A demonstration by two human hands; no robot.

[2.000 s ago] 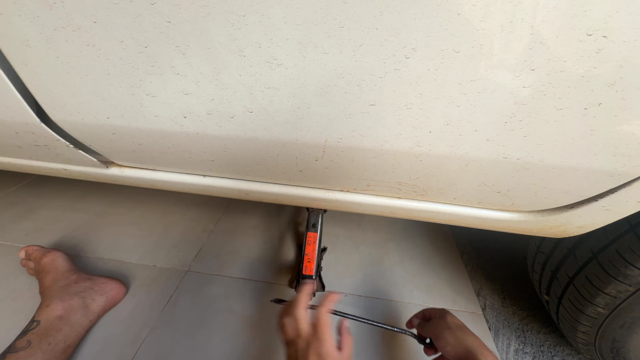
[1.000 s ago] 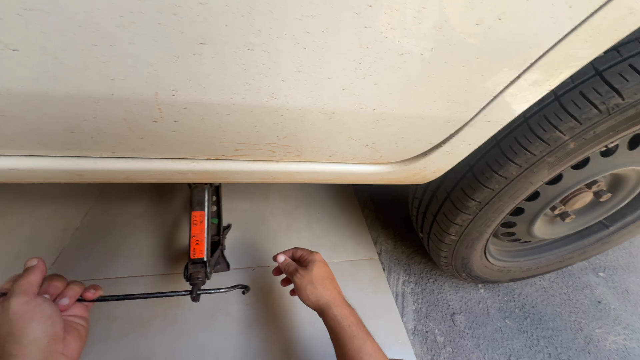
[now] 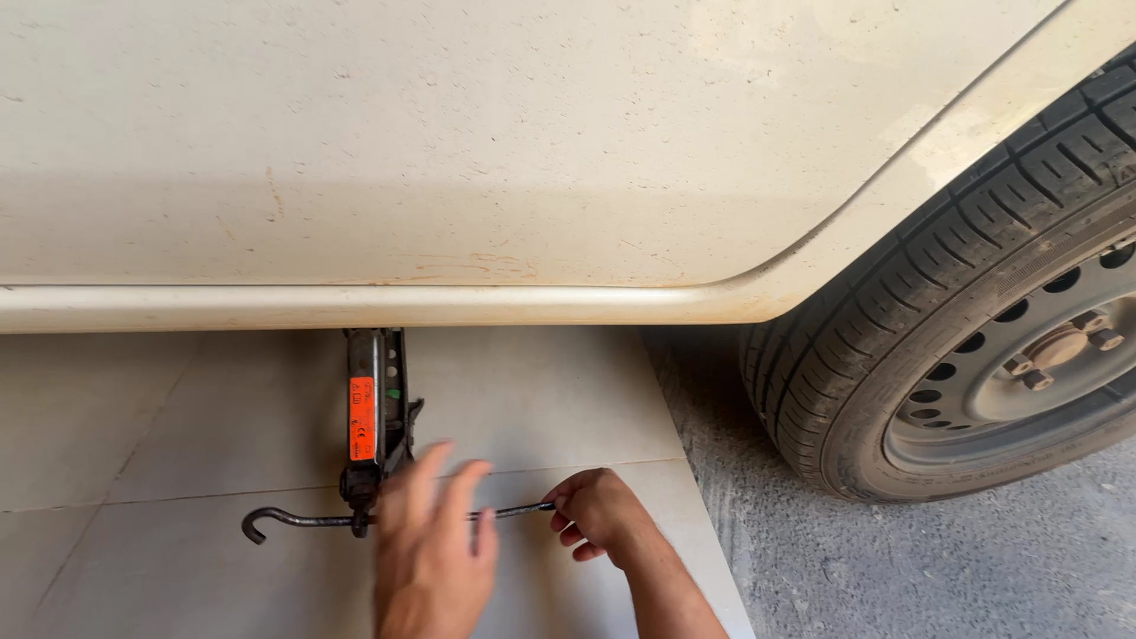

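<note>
A black scissor jack (image 3: 362, 417) with an orange label stands on the floor tiles beneath the car's sill. Through the eye at its near end runs a dark metal crank rod (image 3: 311, 521), its hooked end to the left. My right hand (image 3: 590, 515) pinches the rod's right end between thumb and fingers. Blurred and with fingers apart, my left hand (image 3: 439, 550) is over the middle of the rod, just right of the eye, and hides part of it; no grip by it shows.
The cream car's sill (image 3: 532, 306) runs low above the jack. At the right is the rear-looking tyre (image 3: 816, 382) on a steel wheel (image 3: 1056, 355) with exposed bolts. Floor tiles (image 3: 222, 577) meet rough concrete (image 3: 843, 568) along an edge right of my right hand.
The rod's hooked end has swung from the right of the jack to the left. My left hand has let go of the rod and moved right; my right hand now holds its other end.
</note>
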